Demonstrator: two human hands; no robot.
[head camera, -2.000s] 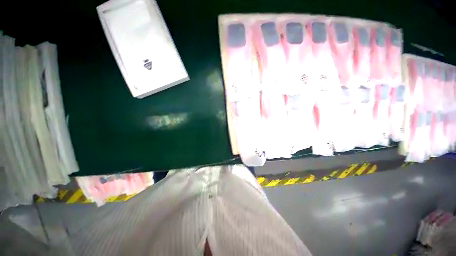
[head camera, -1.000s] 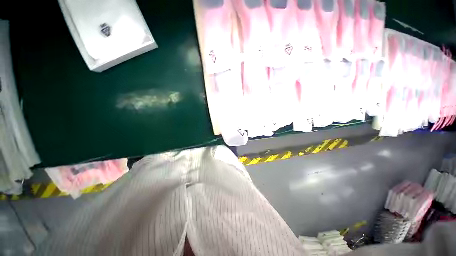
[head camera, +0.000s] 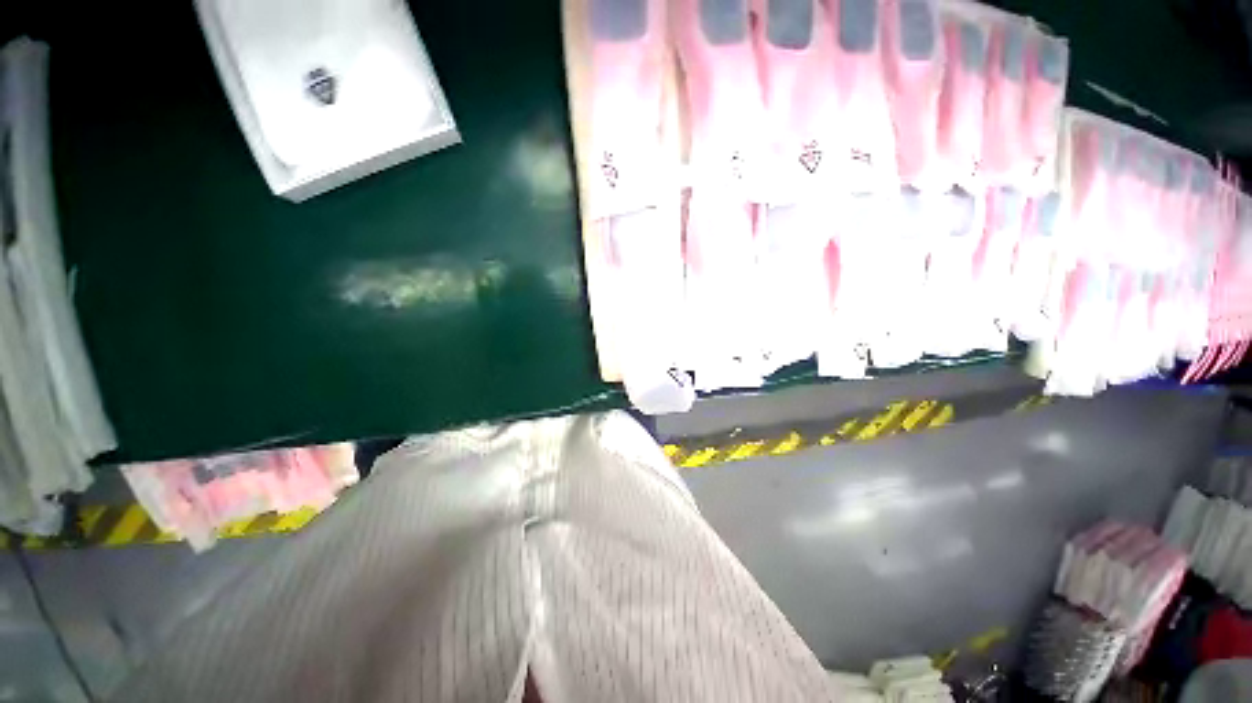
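Neither my left hand nor my right hand is in view. A packing tray (head camera: 600, 309) lies on the green bench right of centre. It holds two rows of bagged watches (head camera: 862, 117), pink with grey squares showing through milky film with small dark printed marks. One bag end hangs over the near left corner. A stack of empty bags (head camera: 360, 117), a white block with a small dark mark, lies at the upper left, cut off by the top edge.
Stacked trays (head camera: 41, 302) stand at the left edge. Pink pieces in clear film (head camera: 254, 488) are low beside the bench edge. A neighbouring full tray (head camera: 1133, 254) lies at the right. Pink and white stacks (head camera: 1119, 577) stand across the grey aisle with yellow-black tape (head camera: 824, 435).
The view first shifted right and down, then slightly back, so the bag stack sits higher than at first and more of the right-hand aisle shows. A pale sleeve at the lower right has left view.
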